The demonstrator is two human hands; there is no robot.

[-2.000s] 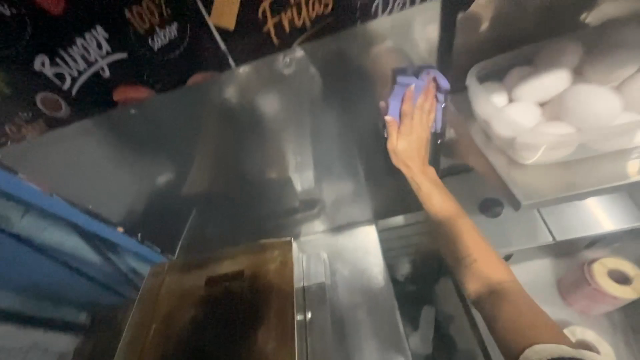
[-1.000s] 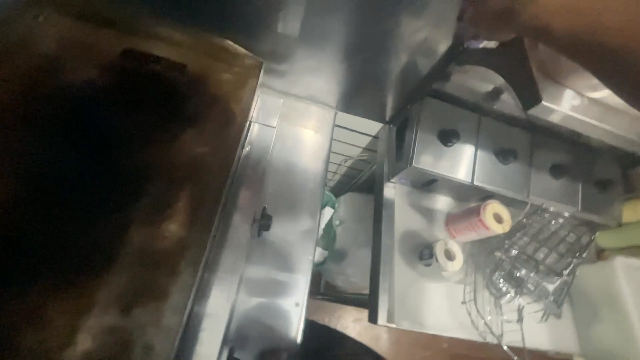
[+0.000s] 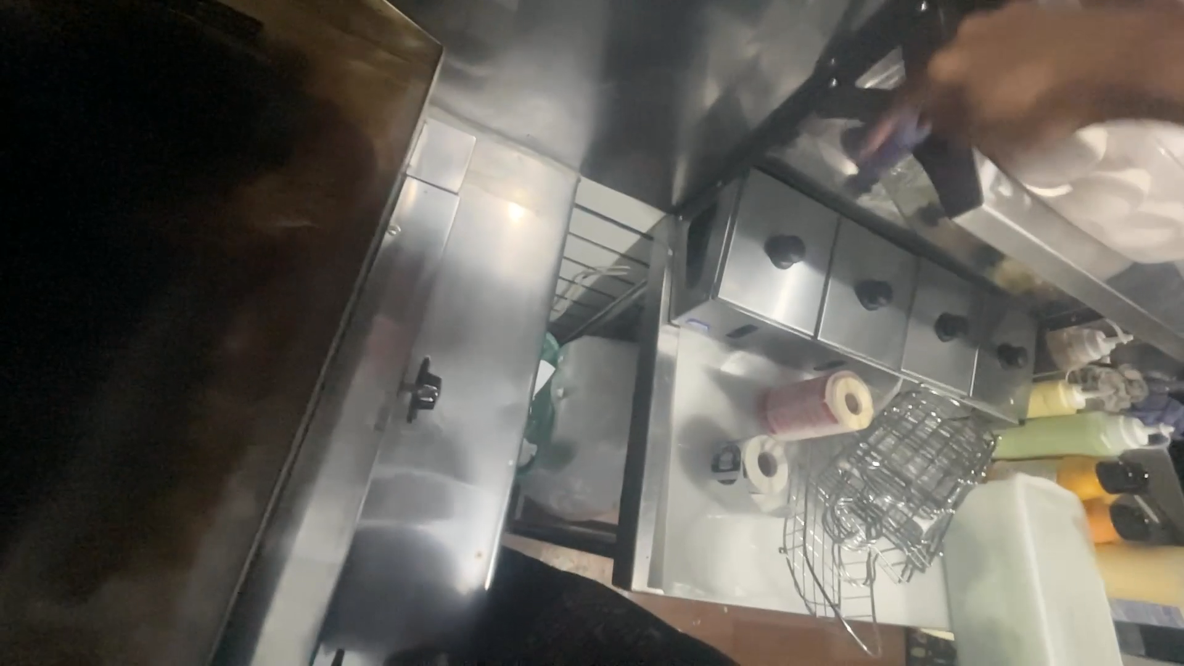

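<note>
My right hand (image 3: 1027,83) is at the upper right, blurred and partly cut off by the frame edge. A purple cloth (image 3: 893,148) shows at its fingers, beside a dark bracket and the steel wall behind the shelf; the exact grip is blurred. Below the hand, white eggs (image 3: 1124,185) lie by the steel shelf edge (image 3: 1045,227). My left hand is out of view.
A griddle (image 3: 166,324) with a steel front and black knob (image 3: 425,390) fills the left. Steel drawers (image 3: 782,250), a pink label roll (image 3: 814,405), a white roll (image 3: 766,467), wire baskets (image 3: 906,481), a white container (image 3: 1027,573) and a green squeeze bottle (image 3: 1064,435) are right.
My right hand has moved from the flat steel wall to beside the shelf with the eggs, with the purple cloth. The view has swung down and right.
</note>
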